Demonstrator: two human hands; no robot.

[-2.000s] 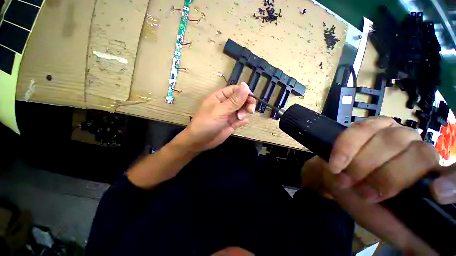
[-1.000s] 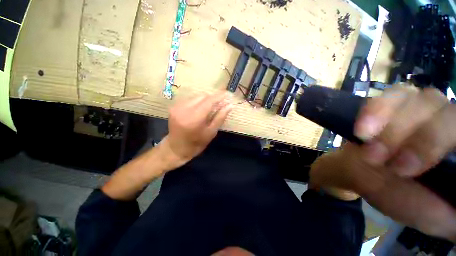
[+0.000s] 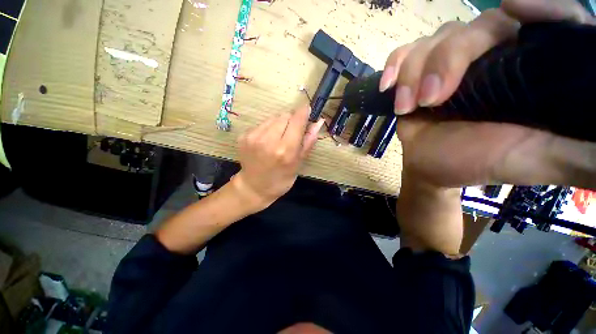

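Note:
A black comb-shaped plastic housing (image 3: 338,55) lies on the cardboard in front of me, its arms pointing towards me. My left hand (image 3: 273,151) is at the end of its leftmost arm, with thumb and fingers pinched around the tip. My right hand (image 3: 431,81) is closed around a thick black electric screwdriver (image 3: 371,93). The screwdriver's thin bit points left to the leftmost arm and covers part of the housing's spine. Thin lead wires (image 3: 332,135) show between the arm ends. Whether a screw is on the bit cannot be seen.
A long green circuit board strip (image 3: 233,72) with short red leads lies left of the housing. Dark screws (image 3: 381,4) lie in a pile at the far side. Black parts (image 3: 532,205) are at the right, below my right forearm. The bench's front edge runs just below my left hand.
My right hand has brought the screwdriver left and over the housing, with its bit now at the leftmost arm. My left hand has moved slightly right onto that arm's end.

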